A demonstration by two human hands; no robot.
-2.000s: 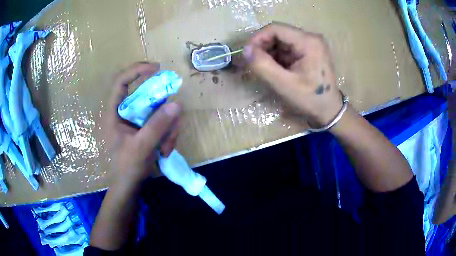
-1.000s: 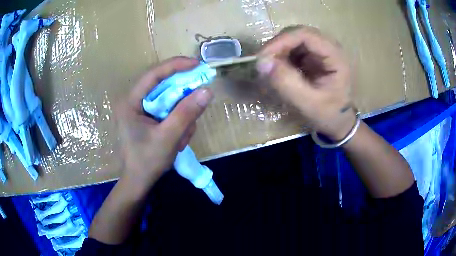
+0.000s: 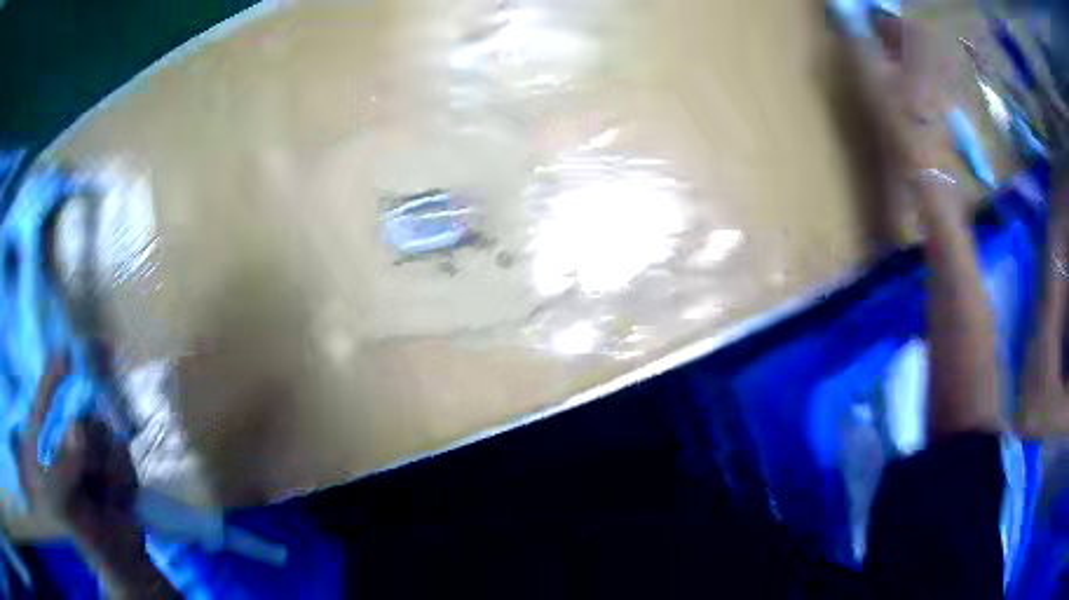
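The frame is blurred. My left hand (image 3: 88,475) is at the lower left, against the pile of pale blue moulded limb parts (image 3: 35,270). A pale part (image 3: 182,518) sticks out to the right from under this hand, its narrow plug pointing right over the table edge; the hand appears closed on it. My right hand (image 3: 920,106) is at the upper right, over the pale parts (image 3: 971,147) there; its fingers are smeared and its grip cannot be told. No stick can be made out. The small white-rimmed dish (image 3: 428,223) stands mid-table with dark spots around it.
The tan, film-covered table (image 3: 410,404) has strong glare right of the dish and a curved front edge. Blue crates (image 3: 774,410) with pale parts stand below the edge at right, and more blue shows at lower left. Another person's arm (image 3: 1047,340) is at the far right.
My hands have moved apart from beside the dish, the left down to the left pile with the part, the right to the upper right. The stick is no longer visible. The view has shifted.
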